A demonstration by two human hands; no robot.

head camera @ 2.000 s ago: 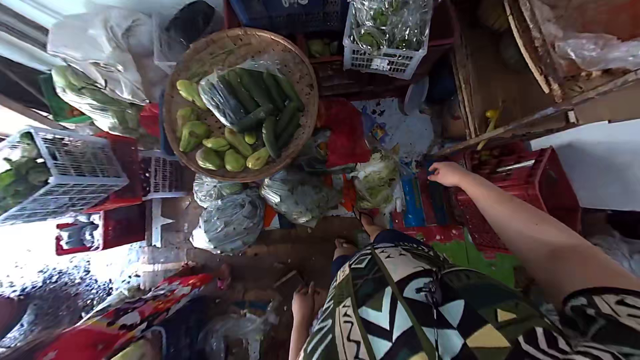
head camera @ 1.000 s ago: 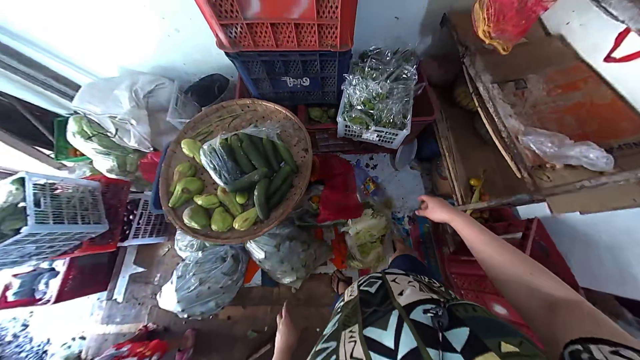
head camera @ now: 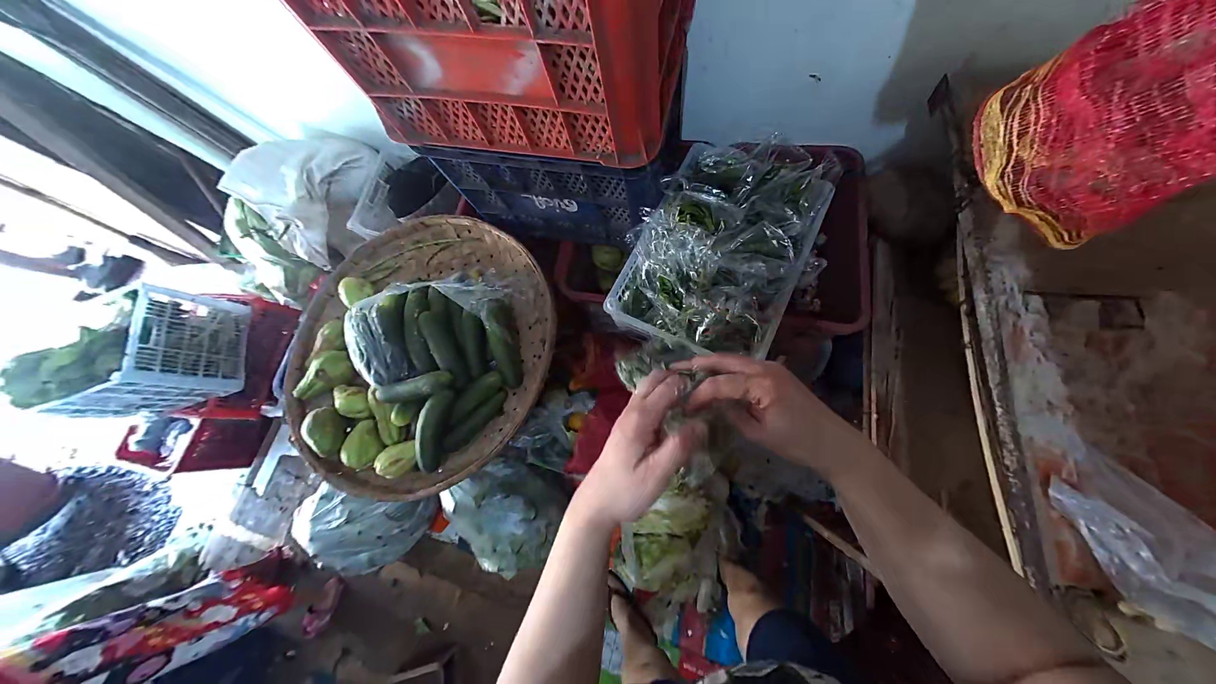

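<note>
My left hand (head camera: 641,451) and my right hand (head camera: 760,399) come together in front of me, blurred by motion. Their fingers close on a clear plastic bag of green vegetables (head camera: 655,366) just below a white basket (head camera: 774,323) that holds more such bags. To the left lies a round woven bamboo tray (head camera: 534,323) with cucumbers (head camera: 442,337), some inside a plastic bag, and pale green chayotes (head camera: 326,432). Below my hands sits a leafy green vegetable in plastic (head camera: 665,541).
Red (head camera: 475,76) and blue (head camera: 532,195) crates are stacked behind the tray. A red mesh sack (head camera: 1102,123) hangs at the upper right above a worn wooden shelf (head camera: 1007,380). Bagged vegetables (head camera: 366,527) lie below the tray. Another person's patterned clothing (head camera: 161,617) shows at the lower left.
My right hand has moved from the right side to the front of the white basket, and my left hand has come up from below to meet it. The view has shifted.
</note>
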